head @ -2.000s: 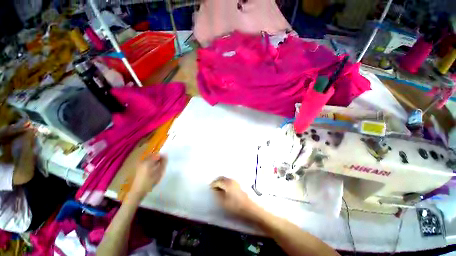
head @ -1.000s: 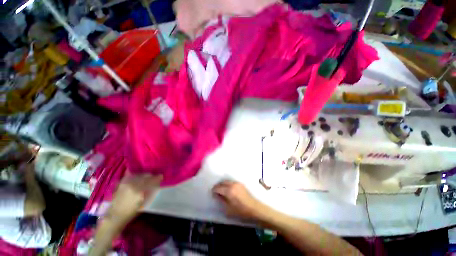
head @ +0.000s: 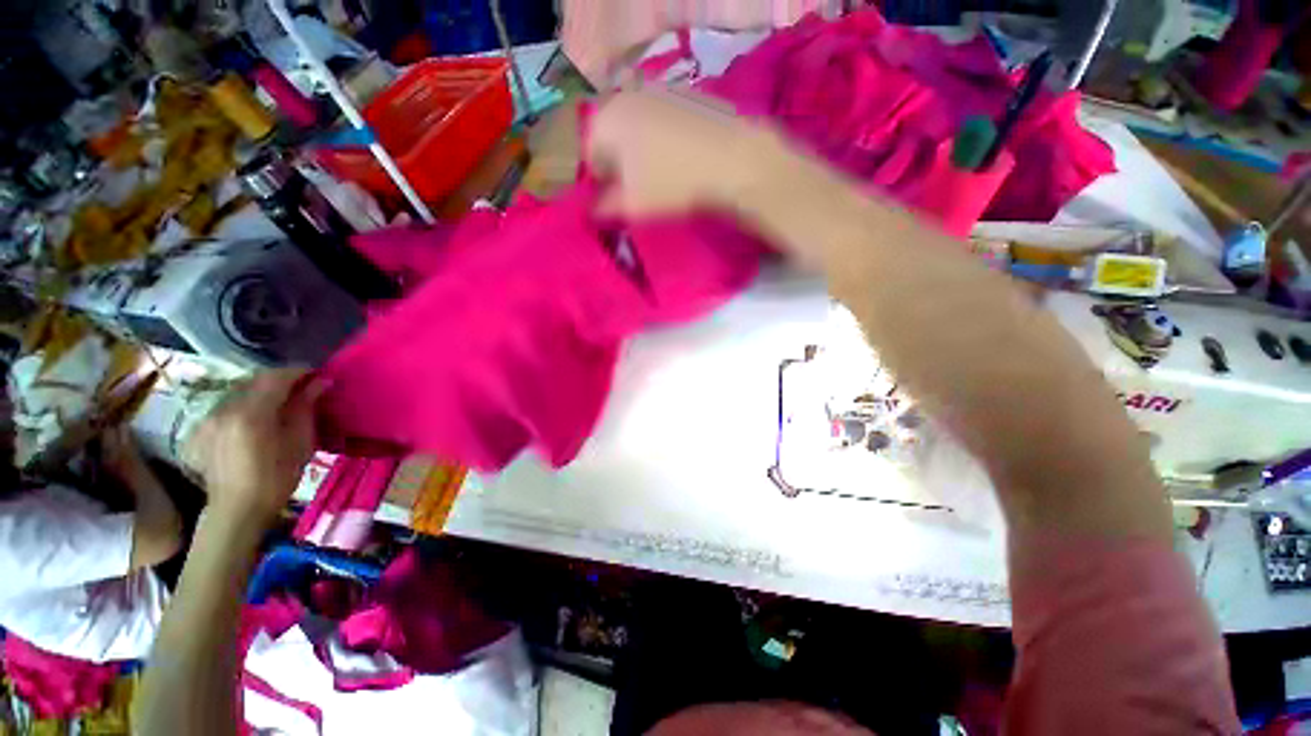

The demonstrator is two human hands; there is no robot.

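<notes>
A magenta garment [head: 496, 338] is spread between my two hands over the left part of the white table [head: 690, 475]. My left hand [head: 259, 439] is closed on its lower left end. My right hand [head: 640, 158] is reached across to its upper part, and the fingers are blurred on the fabric. A larger magenta garment pile [head: 877, 94] lies behind. The sewing machine [head: 1222, 410] is on the right, and my right forearm hides part of its head. The needle area [head: 874, 429] has no magenta fabric at it.
A red plastic basket [head: 446, 122] stands at the upper left. Magenta strips [head: 345, 503] and a yellow strip [head: 436, 496] hang over the left table edge. Another machine [head: 237, 295] is at the left. A person in white [head: 86, 554] is at the far left.
My right hand has moved from the table's front up and back to the fabric. My left hand has moved left with the garment's end. The garment is now stretched flatter between them.
</notes>
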